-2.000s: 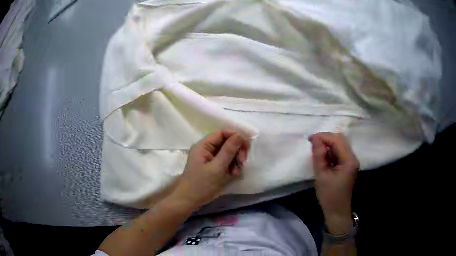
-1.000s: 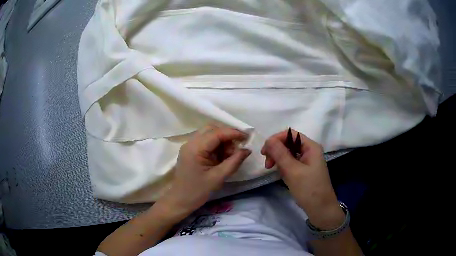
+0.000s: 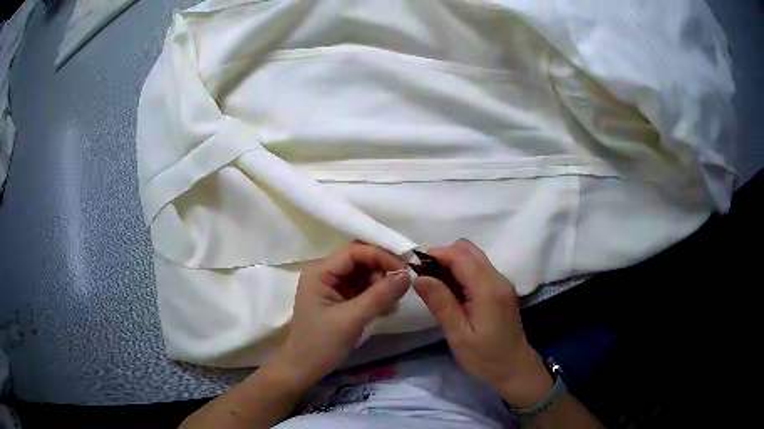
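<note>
A large cream-white garment (image 3: 377,126) lies spread over the table, with a long straight seam across its middle and a folded band at the left. My left hand (image 3: 343,289) pinches the pointed end of a folded cream strip (image 3: 335,205) at the near centre; a small pale bit, possibly thread, shows between thumb and forefinger. My right hand (image 3: 473,314) holds dark thread snips (image 3: 431,266), their points at the strip's end by my left fingertips. Whether the blades touch cloth or thread cannot be told.
The grey speckled table (image 3: 75,285) shows at the left, its near edge curving below the garment. Another pale cloth piece (image 3: 88,25) lies at the upper left, and more cloth at the far left rim. A thinner, brighter white cloth (image 3: 662,59) bunches at the upper right.
My right hand has come left to meet my left hand, and the snips now point left at the strip's end. Since one second ago, the garment sits slightly lower in view.
</note>
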